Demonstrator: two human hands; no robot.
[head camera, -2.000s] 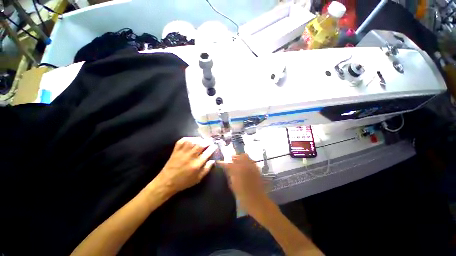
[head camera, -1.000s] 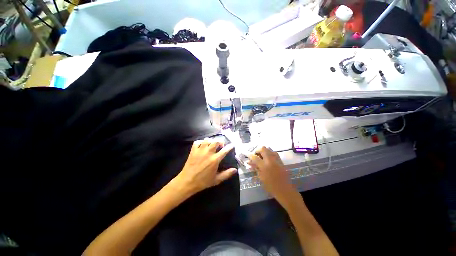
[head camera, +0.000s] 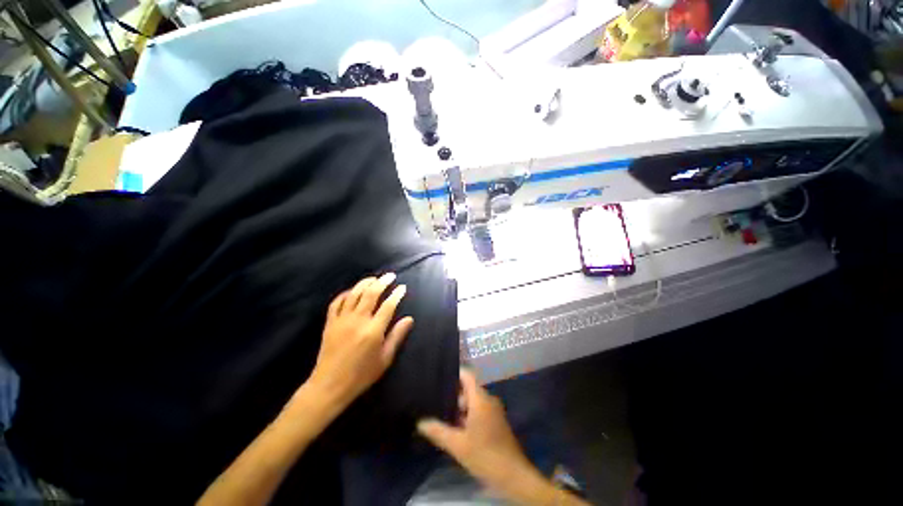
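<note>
The black fabric garment piece (head camera: 267, 217) covers the table left of the sewing machine (head camera: 554, 128), its edge running under the lit presser foot and needle (head camera: 457, 222). My left hand (head camera: 358, 331) lies flat on the cloth, fingers spread, below and left of the needle. My right hand (head camera: 480, 430) is at the cloth's right edge, near the table's front, with the cloth edge between thumb and fingers. It is slightly blurred.
A smartphone (head camera: 604, 240) with a bright screen lies on the machine bed (head camera: 525, 287), a white cable (head camera: 658, 295) beside it. A ruler strip (head camera: 535, 331) runs along the front. Behind are a blue trough (head camera: 238, 49), black trim (head camera: 257, 81) and a yellow bottle (head camera: 639, 35).
My left hand has moved left, away from the needle. My right hand has moved from the bed near the presser foot down to the cloth's front edge. The view has shifted slightly.
</note>
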